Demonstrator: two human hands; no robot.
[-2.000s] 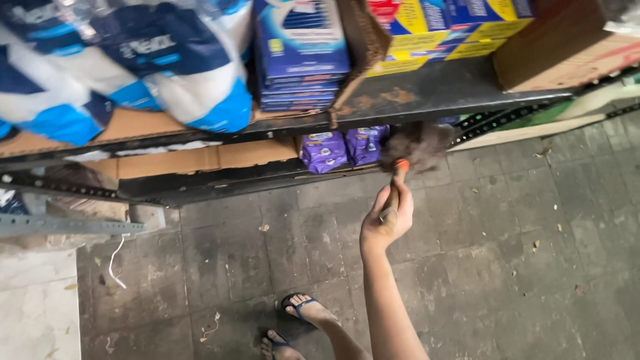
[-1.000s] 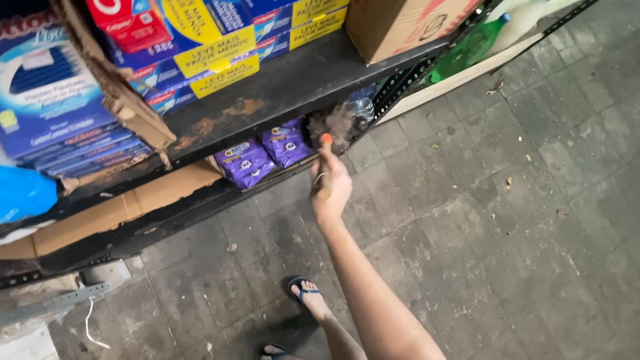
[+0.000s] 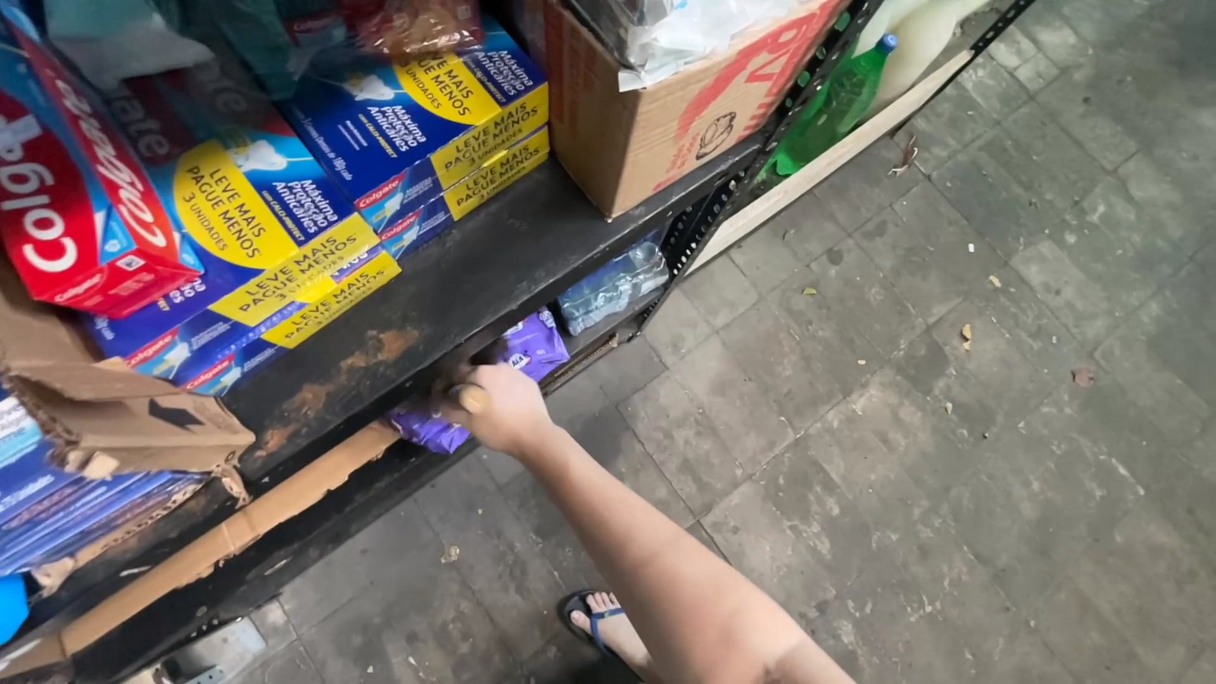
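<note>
My right hand [image 3: 508,404] is closed around the wooden handle [image 3: 470,397] of a small duster, whose dark fluffy head is mostly hidden behind the fingers and blurred. It reaches into the low shelf level, right at the purple plastic packs; one pack [image 3: 537,344] shows to the right of the hand and another [image 3: 432,429] at its lower left. A clear bluish plastic-wrapped pack [image 3: 613,285] lies farther right on that same level. My left hand is not in view.
Above the hand runs the rusty black metal shelf edge [image 3: 380,356], bearing Colgate toothpaste boxes [image 3: 256,214] and a cardboard box [image 3: 665,114]. A perforated black upright [image 3: 698,223] and a green bottle [image 3: 836,104] stand right. A sandaled foot [image 3: 613,627] is on the tiled floor [image 3: 855,456].
The duster has moved from the right side of the purple packs to in front of them, still in my right hand. The view has shifted right along the shelving.
</note>
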